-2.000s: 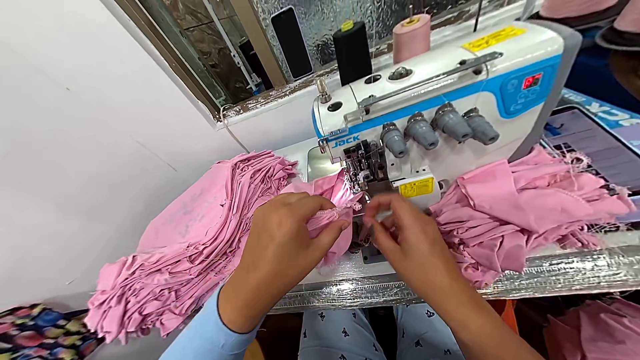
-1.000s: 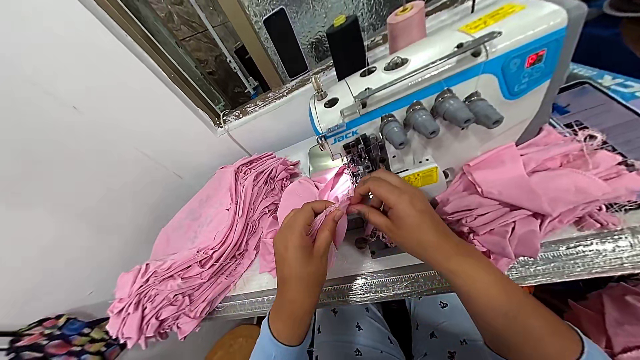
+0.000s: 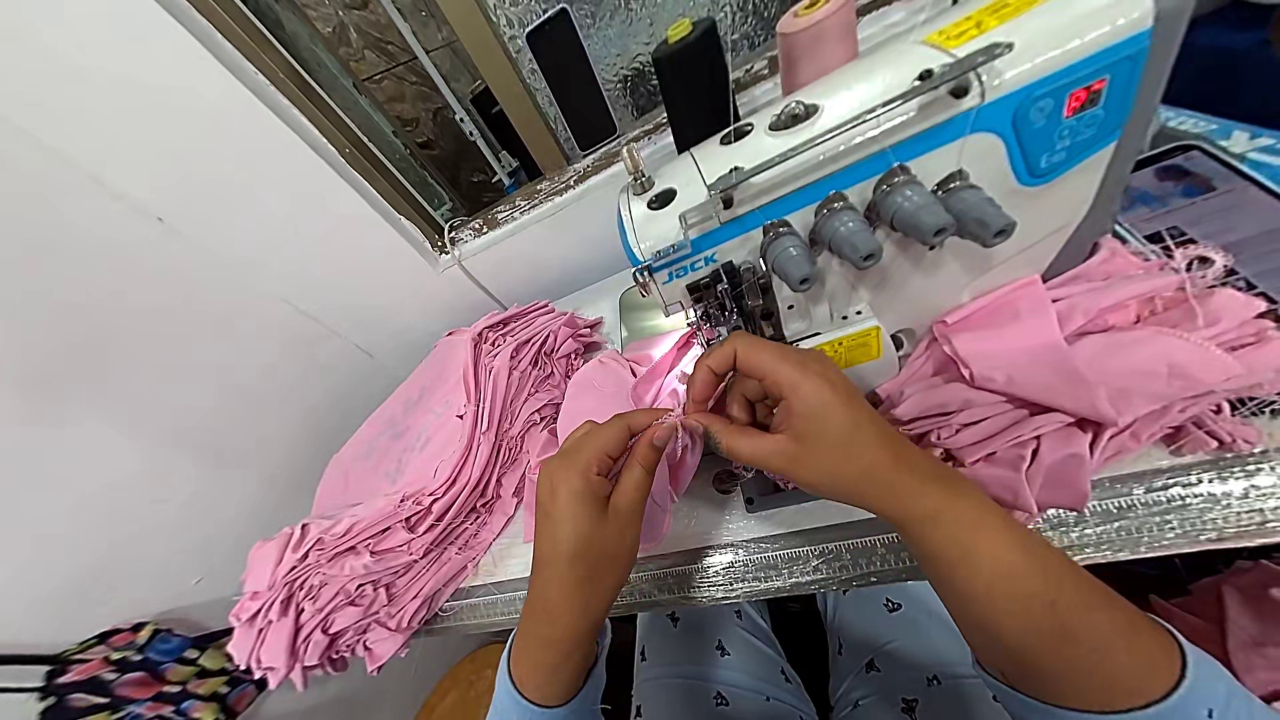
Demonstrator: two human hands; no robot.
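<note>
Thumb and fingers of my left hand [image 3: 605,480] pinch the edge of a pink fabric piece [image 3: 610,390], just in front of the presser foot of a white and blue Jack overlock sewing machine [image 3: 850,200]. My right hand [image 3: 775,410] meets it from the right, fingertips pinching at the same gathered edge. The fabric lies partly under both hands and reaches back to the needle area, which my right hand partly covers. To the left lies a thick stack of pink cut pieces [image 3: 440,480]; right of the machine is a heap of pink pieces with stitched edges [image 3: 1060,370].
Black [image 3: 692,85] and pink [image 3: 818,45] thread cones stand behind the machine. A phone [image 3: 572,80] leans at the window. A tablet [image 3: 1190,190] lies at the far right. A ruler strip [image 3: 770,565] runs along the table's front edge. Patterned cloth [image 3: 150,675] hangs lower left.
Both hands have stayed close together at the fabric edge. Two seconds ago my right fingers were a little apart from my left ones; now the fingertips meet at the fabric.
</note>
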